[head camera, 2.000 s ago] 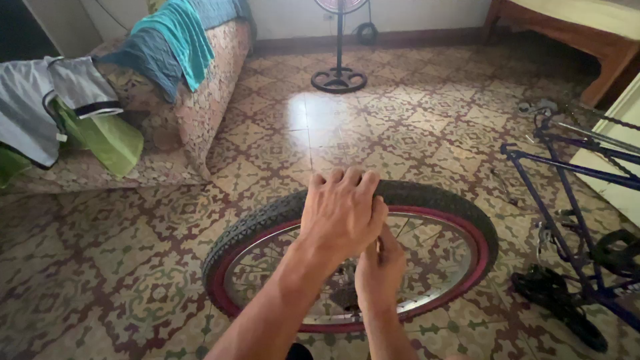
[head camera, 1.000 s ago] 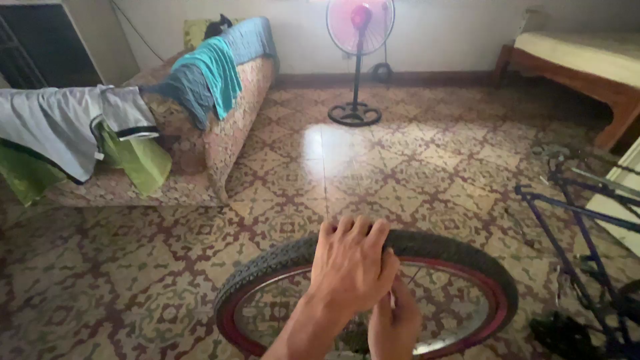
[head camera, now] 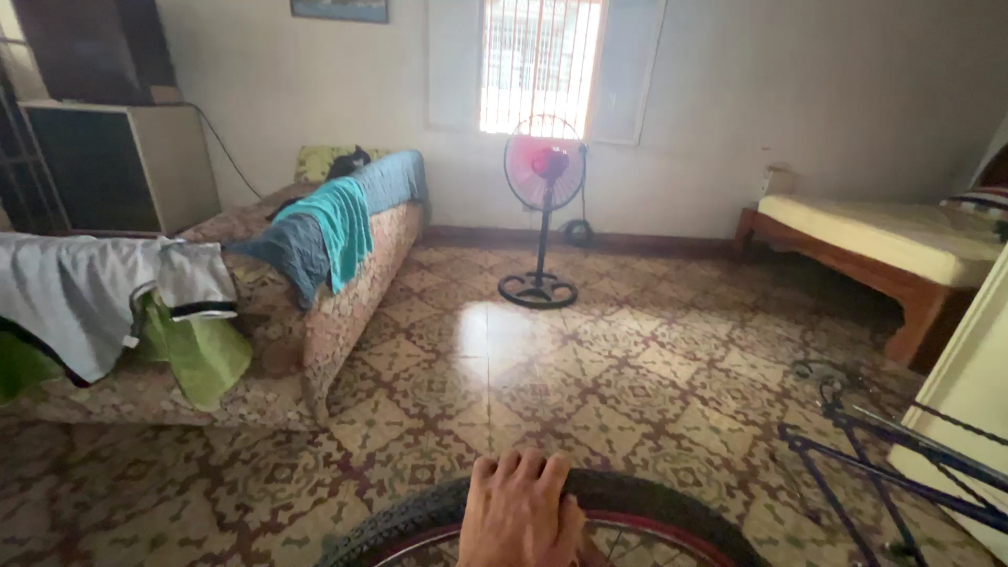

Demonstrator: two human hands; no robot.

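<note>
A bicycle wheel with a black knobbly tyre (head camera: pixel 646 498) and a dark red rim (head camera: pixel 657 534) rises from the bottom edge, its lower part cut off by the frame. My left hand (head camera: pixel 516 512) grips the top of the tyre, with the fingers bent over the far side and the thumb on the right. Just below that thumb, a sliver of skin at the bottom edge seems to belong to my right hand (head camera: pixel 594 554); its fingers and whatever it touches are hidden. Some spokes show inside the rim.
A dark blue bicycle frame (head camera: pixel 874 465) lies at the right near a pale panel (head camera: pixel 965 394). A cloth-draped sofa (head camera: pixel 370 276) stands left, a pedestal fan (head camera: pixel 543 236) ahead, and a wooden bed (head camera: pixel 858 244) at the back right. Small parts (head camera: pixel 819 370) lie on the tiles.
The view has tilted up a lot, bringing in the window and walls. My left hand stays on the tyre. My right hand, seen at the rim earlier, is now almost wholly out of frame.
</note>
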